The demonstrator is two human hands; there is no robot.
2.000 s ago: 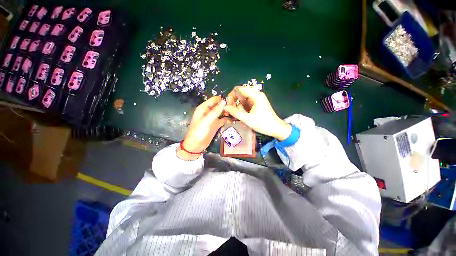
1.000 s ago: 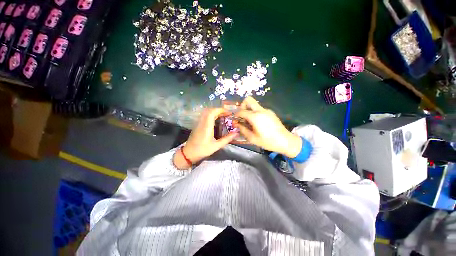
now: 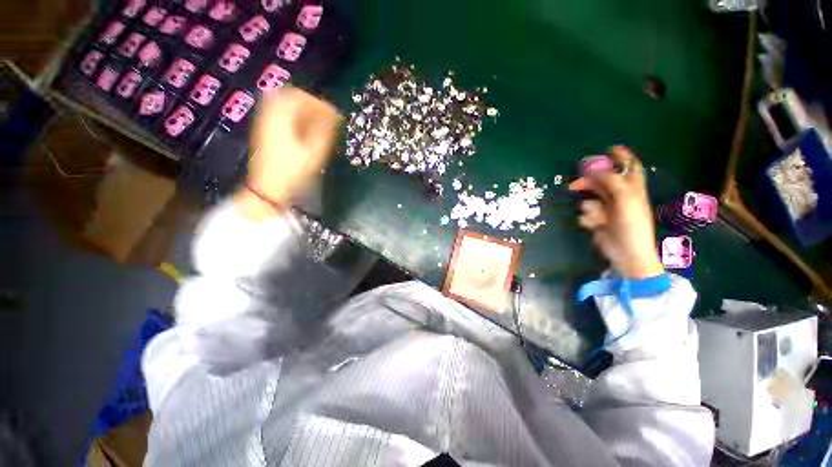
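Observation:
My right hand (image 3: 622,214), with the blue wrist strap, is raised over the bench and holds a pink housing (image 3: 598,165) at its fingertips. My left hand (image 3: 290,141) is blurred over the near right corner of the black tray (image 3: 212,146); its fingers cannot be made out, nor whether it holds something. The tray carries rows of pink housings (image 3: 204,88). The square fixture (image 3: 483,272) with an orange-red border lies at the bench edge between my hands, with no housing on it.
A speckled pile of small parts (image 3: 415,123) and a smaller white pile (image 3: 502,206) lie beyond the fixture. Two housing stacks (image 3: 699,209) stand right of my right hand. A white-grey box (image 3: 757,374) is at the right, with a blue parts bin (image 3: 805,187) above it.
My hands have moved apart from over the fixture, the left to the tray and the right towards the stacks with a housing. The fixture is uncovered. The camera view has shifted and turned.

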